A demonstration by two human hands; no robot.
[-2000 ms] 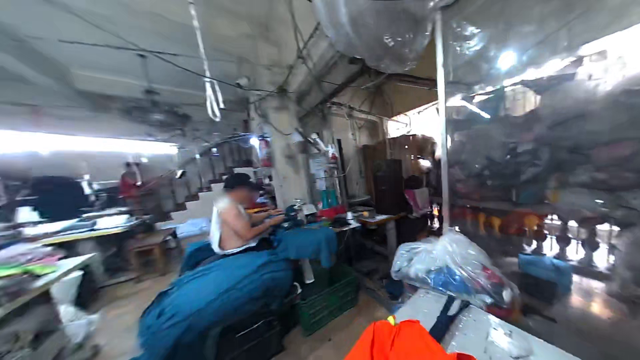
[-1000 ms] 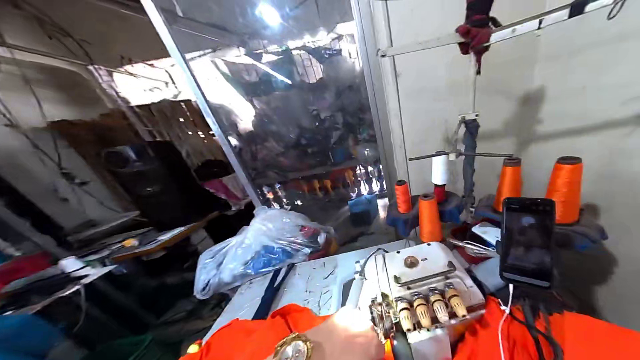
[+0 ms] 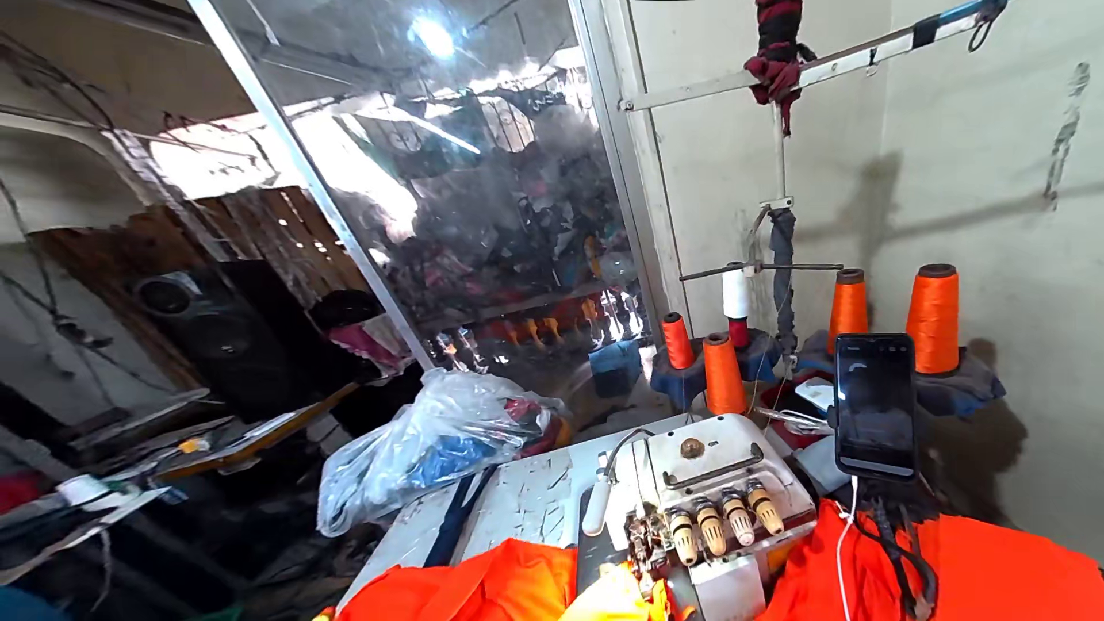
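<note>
Neither of my hands shows in the head view now. An overlock sewing machine (image 3: 720, 483) with a row of tension dials (image 3: 724, 523) stands at the lower middle right. Bright orange fabric (image 3: 483, 582) lies at its left, and a yellow piece (image 3: 612, 595) sits close below its needle area. More orange fabric (image 3: 1000, 569) spreads at the right. Cones of orange thread (image 3: 933, 319) and a white spool (image 3: 736, 295) stand behind the machine. A smartphone (image 3: 875, 405) with a white cable is upright at the machine's right.
A clear plastic bag (image 3: 440, 440) of cloth rests on the worn white tabletop (image 3: 517, 492), beside a dark strap (image 3: 457, 517). A metal thread stand (image 3: 780, 164) rises behind the cones. A metal-framed glass panel (image 3: 509, 207) is behind. At left are a cluttered table (image 3: 250, 440) and a black loudspeaker (image 3: 220, 336).
My left hand, with a wristwatch, was beside the machine one second ago and is now out of view. The view swung right from the workshop, where a seated person was visible, to the machine.
</note>
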